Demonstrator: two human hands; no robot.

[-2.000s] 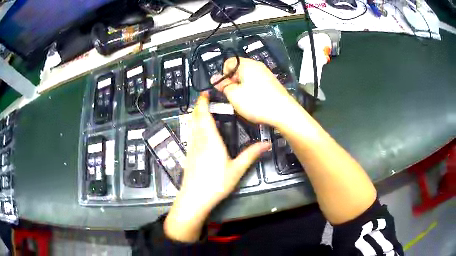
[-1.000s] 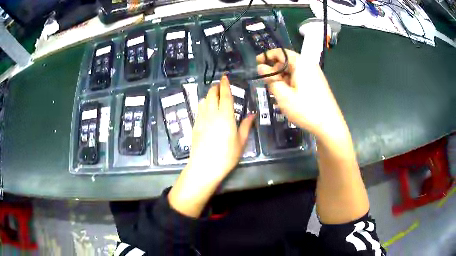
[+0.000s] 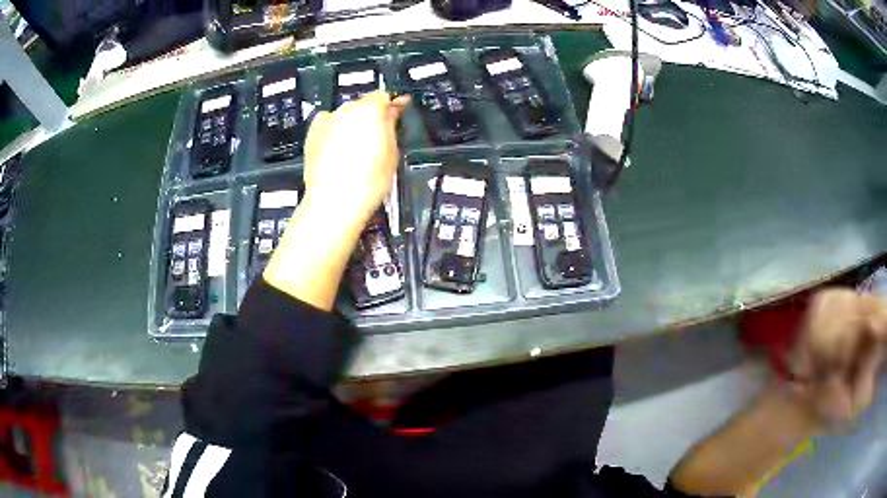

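Observation:
Black handsets (image 3: 457, 229) with white labels lie in the pockets of a clear tray (image 3: 408, 319). My left hand (image 3: 355, 151) is over the tray's left-centre, partly covering handsets in the third column. Its fingertips are closed on a thin black cable (image 3: 443, 94) that runs right across the upper handsets. The handset below my left wrist (image 3: 375, 267) lies tilted, partly hidden. My right hand (image 3: 841, 355) is blurred at the far right, off the bench edge; whether it holds anything cannot be told.
A white-grey scanner (image 3: 608, 97) stands at the tray's right with a black cable beside it. White paper (image 3: 759, 49) with cables lies at the back right. Dark equipment (image 3: 258, 21) stands behind the tray. Red stools (image 3: 773, 336) show below the bench.
My right hand has left the cable and moved right, off the bench. My left hand has moved up and left, uncovering the fourth-column front handset, and now pinches the cable.

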